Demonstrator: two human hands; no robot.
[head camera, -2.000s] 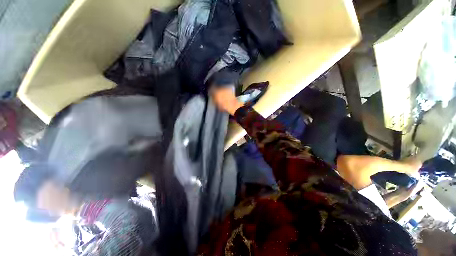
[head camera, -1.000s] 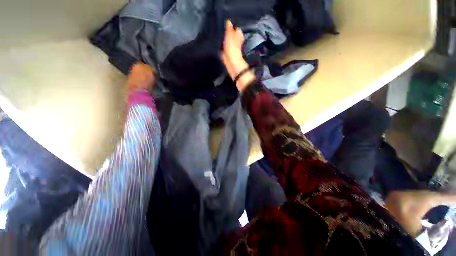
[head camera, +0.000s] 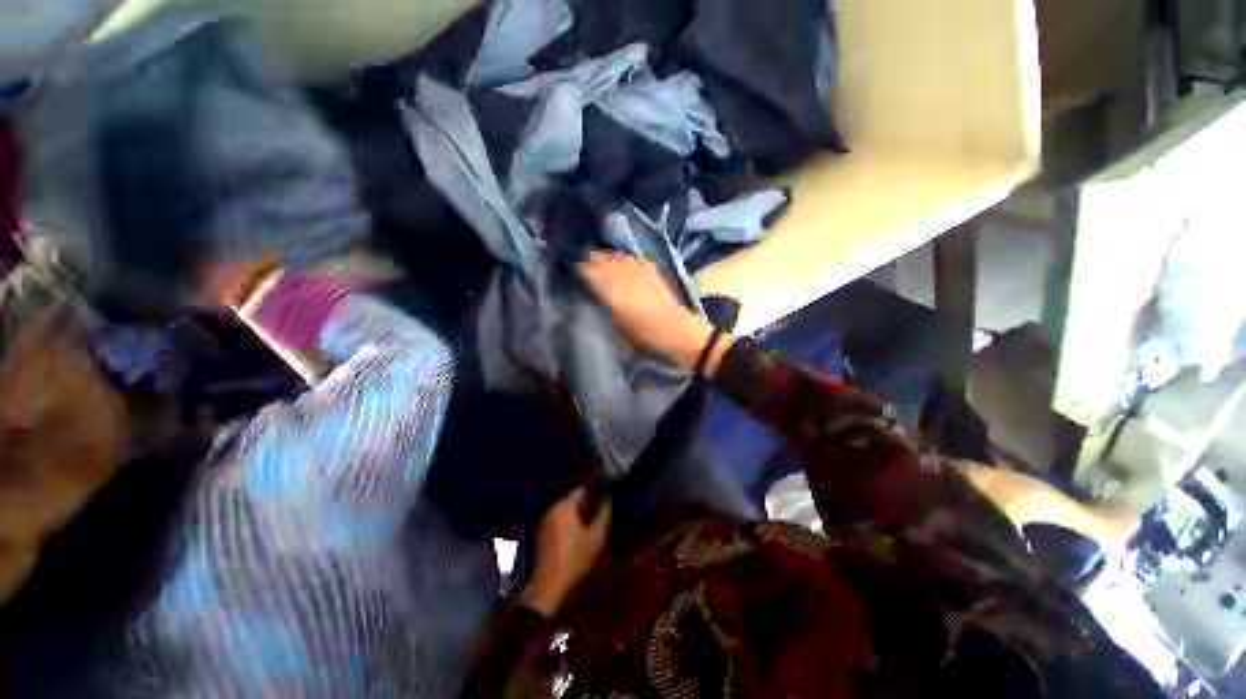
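Note:
Dark denim garments (head camera: 765, 68) with grey inner sides lie heaped in a cream bin (head camera: 875, 219). My right hand (head camera: 649, 307), with a dark band at the wrist and a dark red patterned sleeve, grips a grey and black garment (head camera: 601, 376) at the bin's front edge. My left hand (head camera: 567, 546) is low in the middle, close to my body, with its fingers closed around a dark part of the cloth hanging from the bin. The lower folds are hidden by my arms and blurred.
At the left, another person's striped sleeve (head camera: 314, 505) with a pink cuff reaches to a blurred dark garment bundle (head camera: 232, 150). At the right, another person's bare forearm (head camera: 1045, 505) extends to a bench. A cream-sided table (head camera: 1114, 301) stands at the right.
My left hand has come into view. My right hand has moved back from the heap to the bin's edge. The striped arm has shifted left, with garments now there.

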